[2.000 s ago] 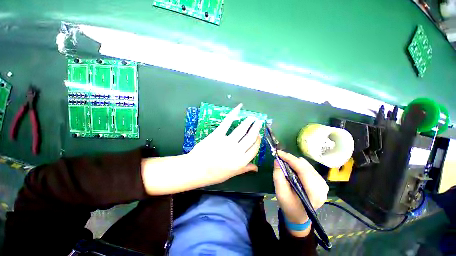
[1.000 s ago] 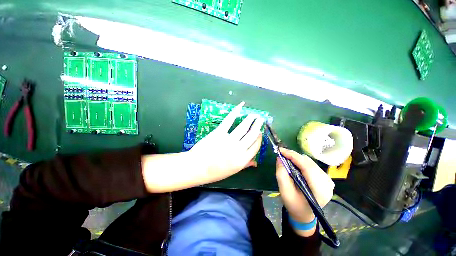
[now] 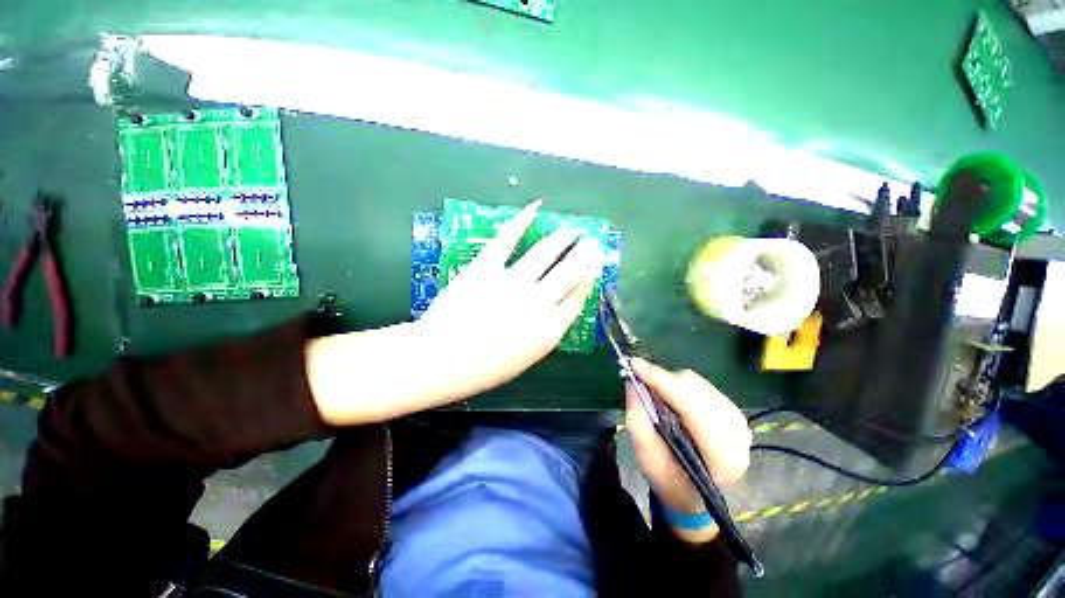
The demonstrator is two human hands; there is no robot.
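Note:
A green circuit board panel (image 3: 467, 230) lies over a blue board (image 3: 425, 264) in front of me; blue shows at its left and right edges. My left hand (image 3: 505, 306) lies across the green panel, holding it down with spread fingers and covering much of it. My right hand (image 3: 687, 435) is shut on the black soldering iron (image 3: 691, 458) like a pen. The iron's tip is at the right edge of the boards, close to my left fingertips. Whether it touches a pad cannot be told.
Right: round cream tub (image 3: 757, 284), yellow block (image 3: 792, 345), black iron stand (image 3: 858, 275), dark grey box (image 3: 905, 362), green reel (image 3: 983, 196) and a cable. Left: another green panel (image 3: 210, 207) and red-handled cutters (image 3: 54, 292). Behind: pale strip (image 3: 467, 105), more boards (image 3: 987, 70).
The view has shifted, so the bench items sit differently in it. The iron's tip is lower along the boards' right edge than before. My left hand still rests on the panel.

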